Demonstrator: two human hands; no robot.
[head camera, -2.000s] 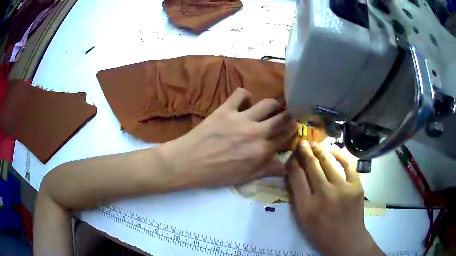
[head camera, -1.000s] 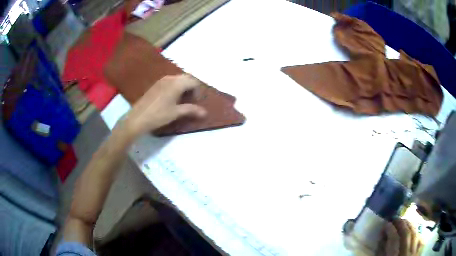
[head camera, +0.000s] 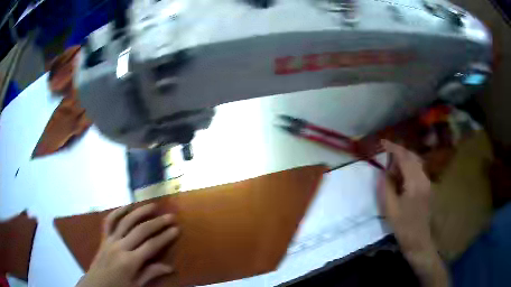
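A smooth rust-brown flat cut panel (head camera: 235, 224) lies on the white table in front of the sewing machine, its slanted end pointing right. My left hand (head camera: 137, 241) lies on top of the panel's left part, fingers bent and slightly apart. The panel's upper edge is just below the needle area (head camera: 176, 168). My right hand (head camera: 406, 190) is off the panel at the right, blurred, with its fingers at a brown fabric bundle (head camera: 437, 140); whether it grips any fabric cannot be told.
The pale machine head (head camera: 241, 67) with red lettering spans the top. Red-handled snips (head camera: 322, 136) lie behind the panel, right of the needle. Crumpled brown pieces (head camera: 64, 126) lie at the back left. Another brown piece (head camera: 17, 244) is at the left edge. Ruler marks run along the front edge.
The view has swung right. The flat panel now lies before the needle with my left hand on it. My right hand has moved from the needle area to the bundle at the right.
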